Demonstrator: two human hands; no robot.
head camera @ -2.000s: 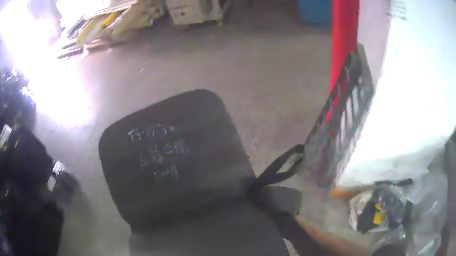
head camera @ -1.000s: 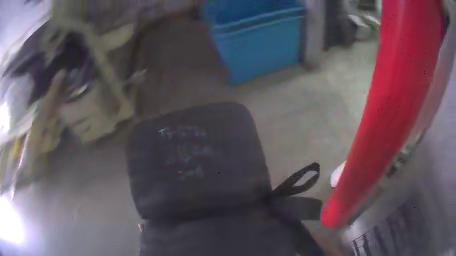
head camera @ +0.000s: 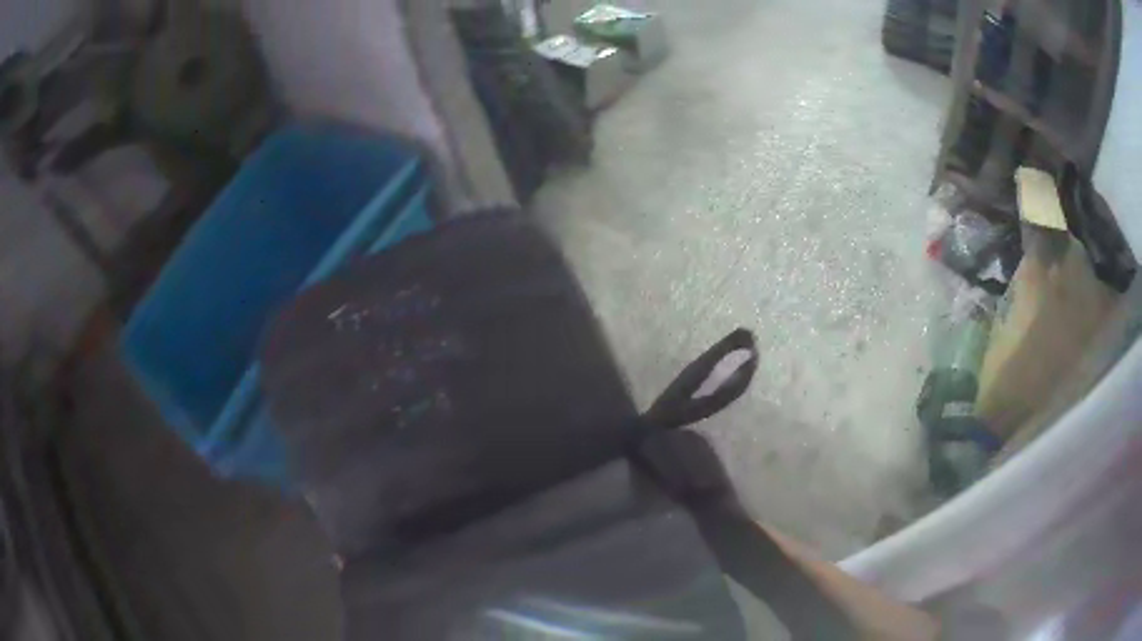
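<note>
A dark grey panel bundle with rounded corners fills the lower middle, cinched across its middle. Faint white handwriting shows on its upper part. A black strap loop sticks out from its right side, and dark strap runs down to the right. My right hand or wrist is blurred at the bottom right, beside the strap and against the bundle's side; its fingers are hidden. The bundle is carried above the floor. A tiny skin-toned spot at the bundle's left edge may be a fingertip of my left hand; the rest is hidden.
A blue bin stands close on the left, partly behind the bundle. Boxes stand at the back. Speckled floor runs ahead. A rack, cardboard and plastic-wrapped items are on the right. A pale curved edge crosses the lower right.
The view has swung right and moved forward past the red post, which is out of view. The blue bin now lies at the left. The bundle stays in front of me, slightly tilted.
</note>
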